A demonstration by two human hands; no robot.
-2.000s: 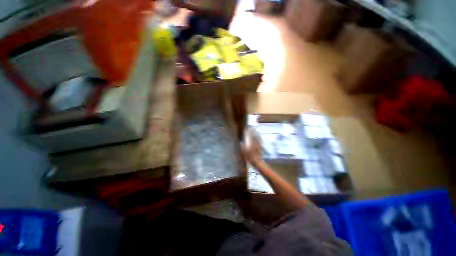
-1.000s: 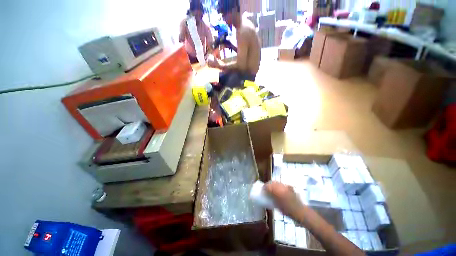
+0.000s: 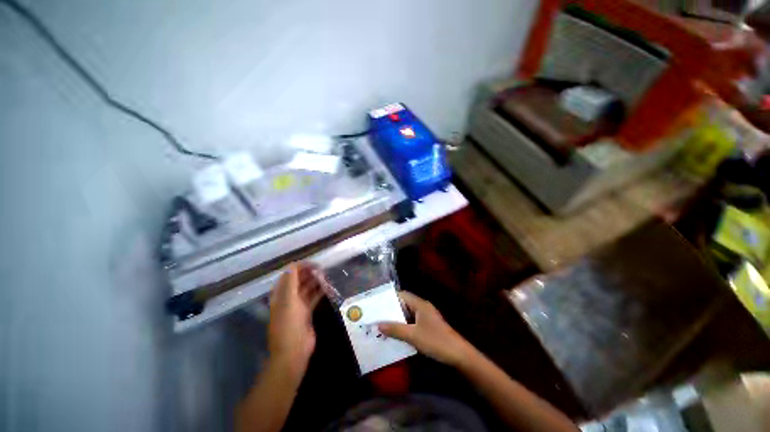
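Note:
A small white box [image 3: 377, 331] with a gold mark is in front of me, below the sealer's front edge. My right hand [image 3: 426, 327] holds it by its right side, thumb across the face. Clear film [image 3: 361, 268] extends from the box's upper end; whether the box is inside it is blurred. My left hand [image 3: 295, 302] is at the film's left edge, fingers bent; whether they grip the film cannot be told. The bar sealer [image 3: 266, 251] lies beyond my hands, with its long silver arm across the front and its blue control box [image 3: 411, 152] at the right end.
Several white boxes [image 3: 226, 179] stand at the sealer's back. The shrink tunnel [image 3: 540, 152] is on a wooden bench [image 3: 515, 219] at upper right, a wrapped box [image 3: 587, 103] at its mouth. A film scrap carton [image 3: 582, 325] is at right, with yellow boxes [image 3: 751, 245] at the right edge.
The view has swung left from the cartons to the sealer. My right hand has brought a white box from over the cartons to below the sealer. My left hand and the film have come into view.

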